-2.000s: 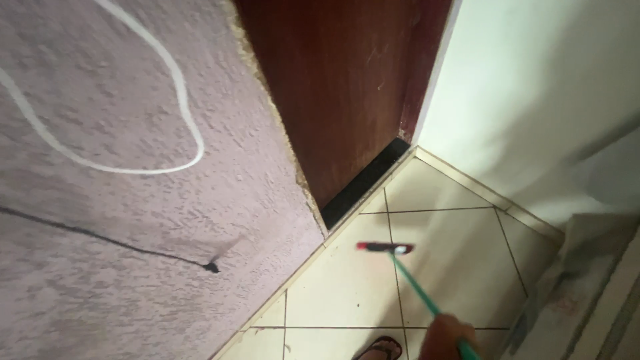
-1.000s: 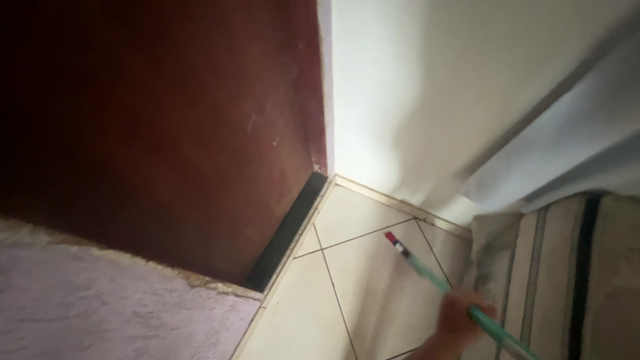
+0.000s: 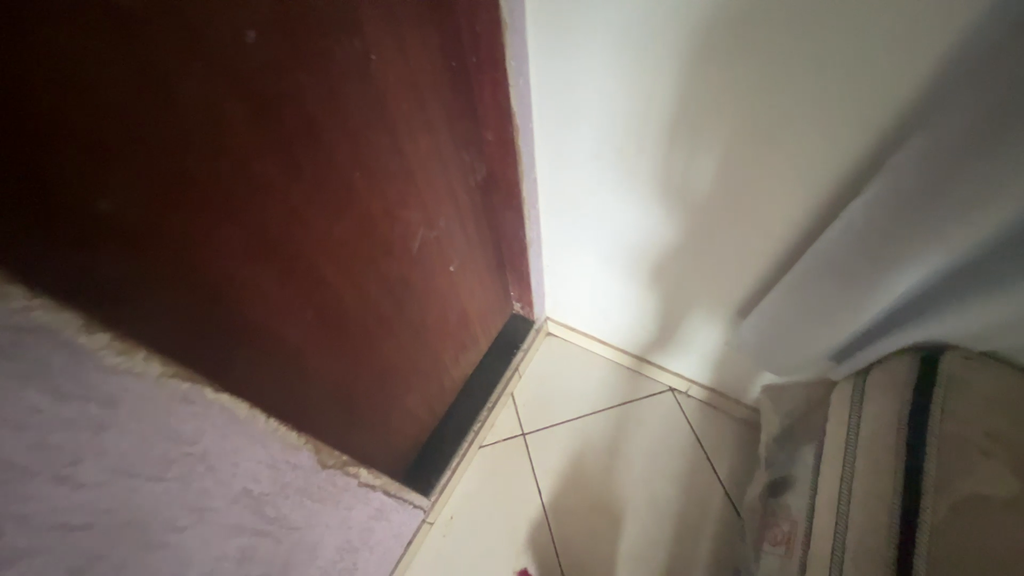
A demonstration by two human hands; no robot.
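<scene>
Neither of my hands shows in the head view. At the bottom edge, a small bit of red (image 3: 524, 572) pokes into the frame over the tiles; most of what it belongs to is cut off. It has the same colour as the red end of the green-handled tool in the earlier frames. Pale floor tiles (image 3: 596, 384) with dark joints meet a dark strip (image 3: 472, 400) at the foot of a reddish-brown wooden door (image 3: 320, 216).
A rough lilac wall (image 3: 160, 456) is at lower left, a white wall (image 3: 608, 176) at right. Light skirting (image 3: 616, 352) runs along its foot. A hanging light cloth (image 3: 904, 264) and a striped fabric-covered piece (image 3: 880, 464) take up the right side.
One second ago a hand held the green handle at lower right, its red end over the tiles. Hand and handle have since left the view, and the red bit is now at the bottom edge.
</scene>
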